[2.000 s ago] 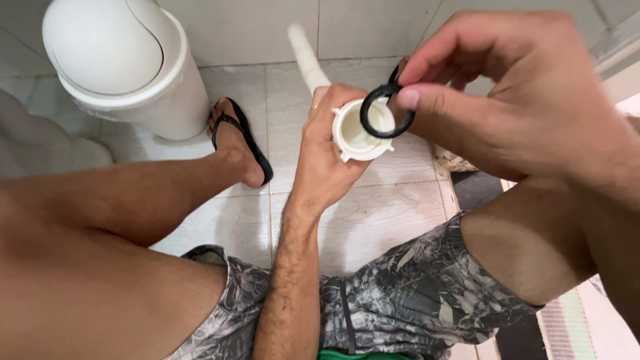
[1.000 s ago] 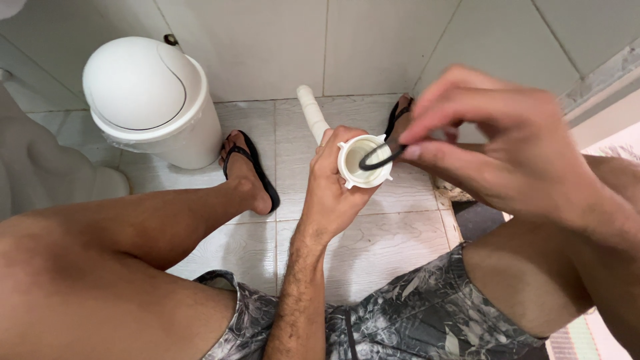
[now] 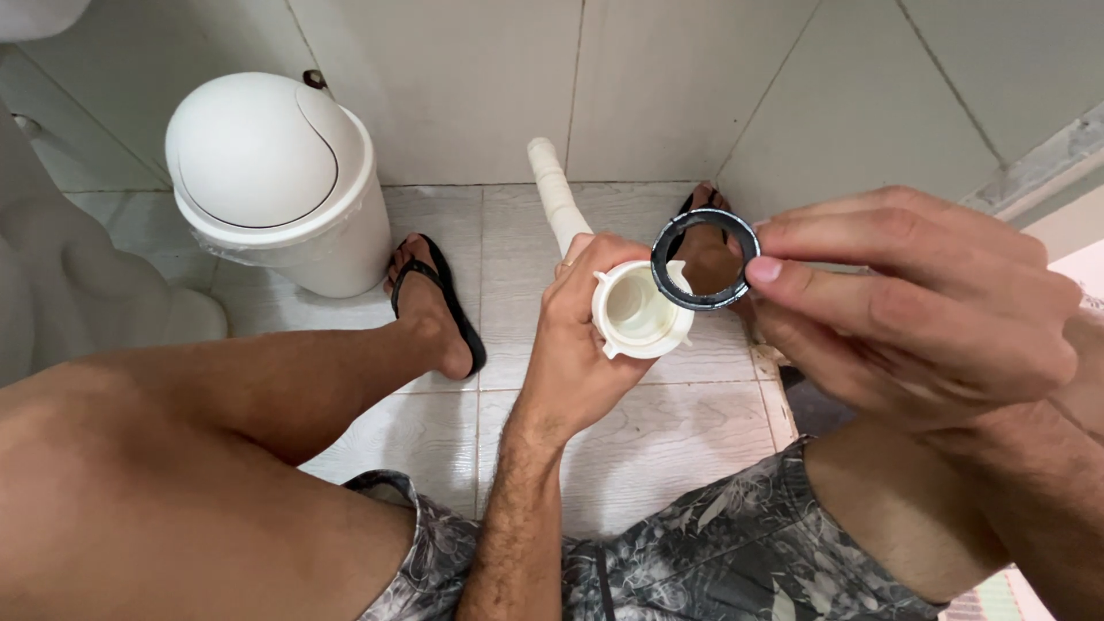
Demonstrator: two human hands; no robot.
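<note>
My left hand (image 3: 580, 332) is closed around a white plastic drain fitting (image 3: 642, 312), whose round open mouth with small lugs on the rim faces up toward me. A white pipe (image 3: 556, 194) runs out beyond that hand toward the wall. Between thumb and fingers, my right hand (image 3: 906, 302) pinches a black rubber sealing ring (image 3: 662, 274) by its right side. The ring is tilted with its opening toward me and overlaps the upper right of the fitting's rim in view; whether they touch, I cannot tell.
A white swing-lid bin (image 3: 276, 216) stands at the left by the tiled wall (image 3: 448, 95). Part of a white ceramic fixture (image 3: 95, 285) shows at the far left. My feet in black flip-flops (image 3: 457, 319) rest on the tiled floor (image 3: 526, 362), either side of the pipe.
A second ago the ring was tipped at the fitting's mouth; now it is up and to the right, its opening facing me. My left hand still holds the fitting.
</note>
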